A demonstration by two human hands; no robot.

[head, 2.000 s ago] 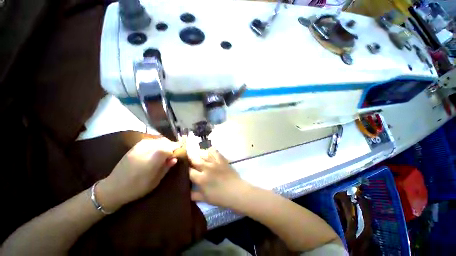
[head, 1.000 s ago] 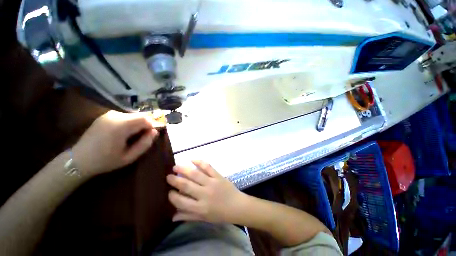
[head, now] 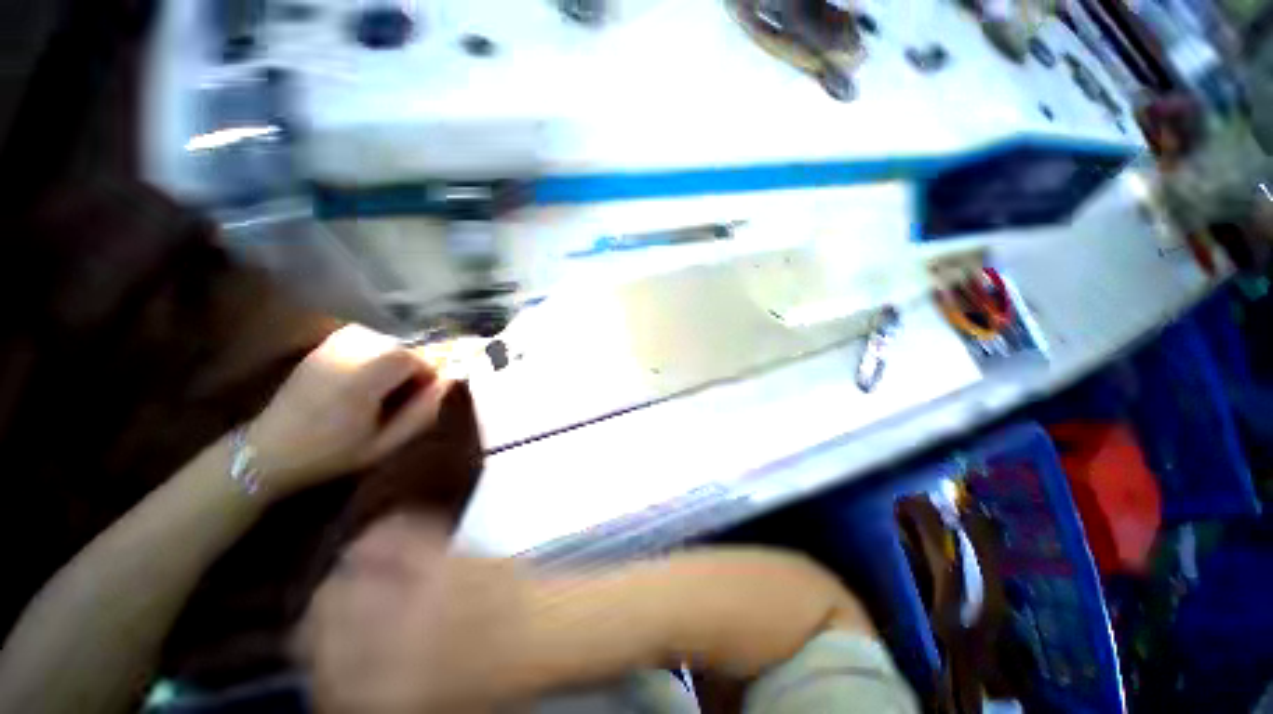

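Observation:
The dark brown cloth [head: 419,481] lies at the left of the white sewing machine [head: 614,126] and hangs over the table's front edge. My left hand [head: 342,405] is on the cloth just left of the needle area, thumb and fingers pinching its edge. The needle area is bright and blurred, so the needle itself cannot be made out. My right hand [head: 412,621] is strongly blurred, low over the cloth near my body; its fingers cannot be made out.
Small metal snips [head: 877,349] and orange-red looped scissors [head: 973,304] lie on the table at right. A dark control panel [head: 1026,188] is on the machine. A blue crate [head: 1040,558] with brown and white pieces and a red container [head: 1110,488] stand beside the table.
My right hand has moved from beside the needle down and left, over the cloth near my body. My left hand stays near the needle. The camera view has shifted.

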